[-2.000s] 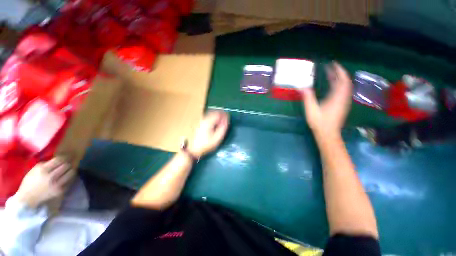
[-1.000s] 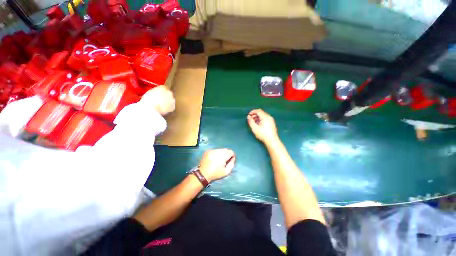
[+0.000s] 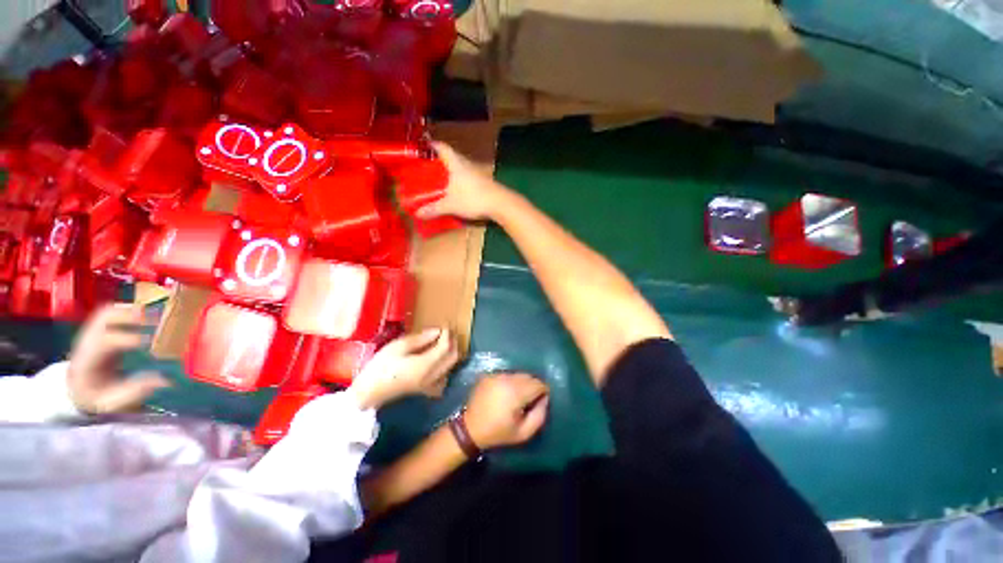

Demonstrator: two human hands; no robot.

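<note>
Closed red tins (image 3: 330, 299) lie in a large pile at the left, some with a white ring mark. My right hand (image 3: 467, 189) reaches across to the pile's right edge, its fingers around the side of a red tin (image 3: 418, 184). My left hand (image 3: 507, 409), with a brown wristband, is curled above the green work surface near my body; nothing shows in it. An open tin body (image 3: 816, 231) stands on the belt, beside an upturned silver lid (image 3: 737, 225).
A co-worker's white-sleeved hands (image 3: 405, 368) are at the tins on the lower left. Cardboard (image 3: 449, 280) lies under the near tins; stacked cardboard (image 3: 649, 61) is beyond. A dark arm or bracket (image 3: 880, 288) crosses at right, near another lid (image 3: 908, 243).
My right hand has moved from over the work surface left to a tin at the pile. The open tin and lid appear farther right. The co-worker's hands are lower, with more tins over the cardboard.
</note>
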